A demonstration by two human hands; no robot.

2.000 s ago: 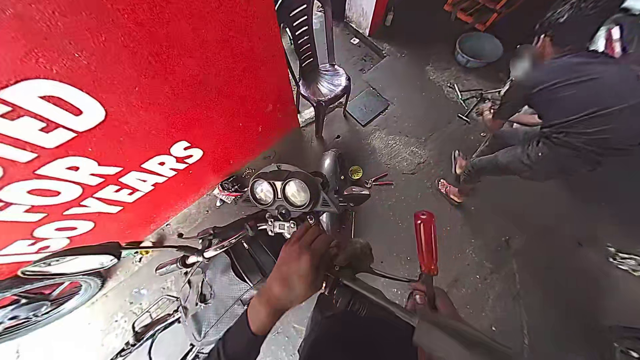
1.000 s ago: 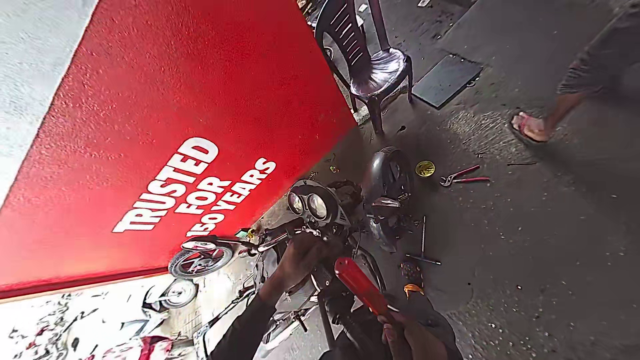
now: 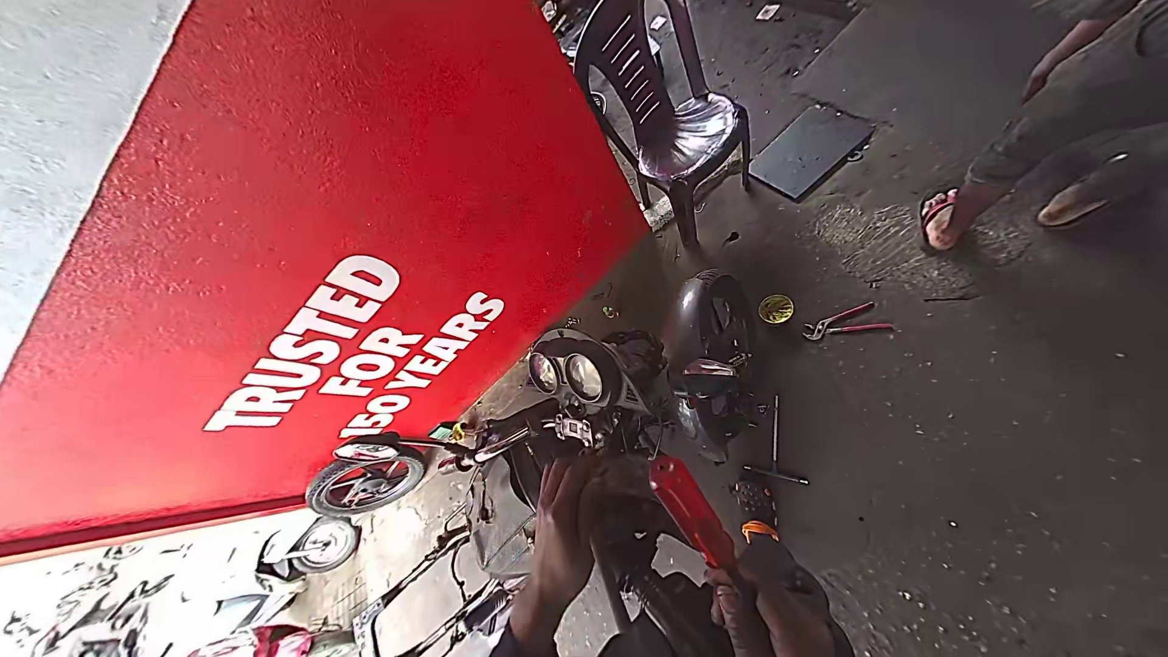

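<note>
My right hand [image 3: 757, 593] is closed on a red-handled tool [image 3: 693, 513], its handle pointing up and left; the tool's working end is not visible. My left hand [image 3: 566, 520] rests at the middle of a motorcycle's handlebar, just below the chrome clamp [image 3: 573, 427]; its fingers are partly hidden, so its grip is unclear. Two round gauges [image 3: 582, 376] sit ahead of the clamp. Right of them are the motorcycle's dark front fender and wheel [image 3: 712, 356].
Red-handled pliers [image 3: 849, 323], a round yellow lid-like item [image 3: 776, 309] and a T-handle wrench [image 3: 776, 447] lie on the floor. A plastic chair [image 3: 689, 137] stands by the red wall [image 3: 365, 164]. At right is a person in sandals [image 3: 1049, 155]. Another wheel [image 3: 365, 484] shows at left.
The person at right, bent low over the floor two seconds ago, now shows upright legs. The red handle has gone from upright to slanting left. The view has turned.
</note>
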